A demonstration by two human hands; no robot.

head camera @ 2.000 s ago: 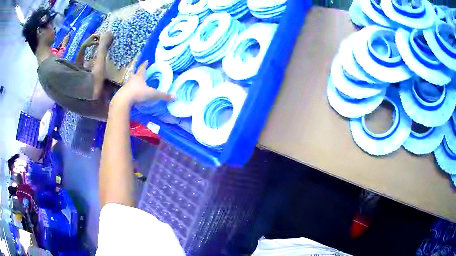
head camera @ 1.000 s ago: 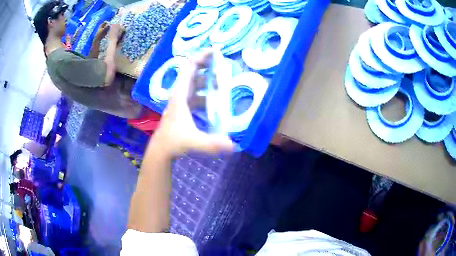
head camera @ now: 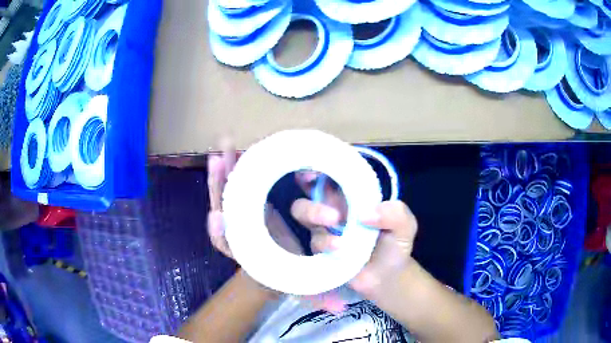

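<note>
A flat disc ring [head camera: 251, 248], bright white and with a large round hole, is upright in front of me between my hands. My left hand [head camera: 218, 201] grips its left edge; most of that hand is hidden behind the disc. My right hand [head camera: 385, 251] is at the disc's right side and holds a narrow collar ring [head camera: 392, 175] with a blue band. The collar ring is partly behind the disc's right side, and some right fingers show through the disc's hole. The collar ring is not seated in the hole.
A blue disc tray [head camera: 128, 114] with stacked discs is at the left on the tan bench [head camera: 181, 100]. Assembled rings [head camera: 338, 57] overlap along the back. Purplish pocketed trays [head camera: 120, 268] stand below left. A blue bin [head camera: 473, 258] of loose collar rings is at the right.
My left hand has moved from the disc tray to the middle with a disc. My right hand has come into view with a collar ring. The view has swung right.
</note>
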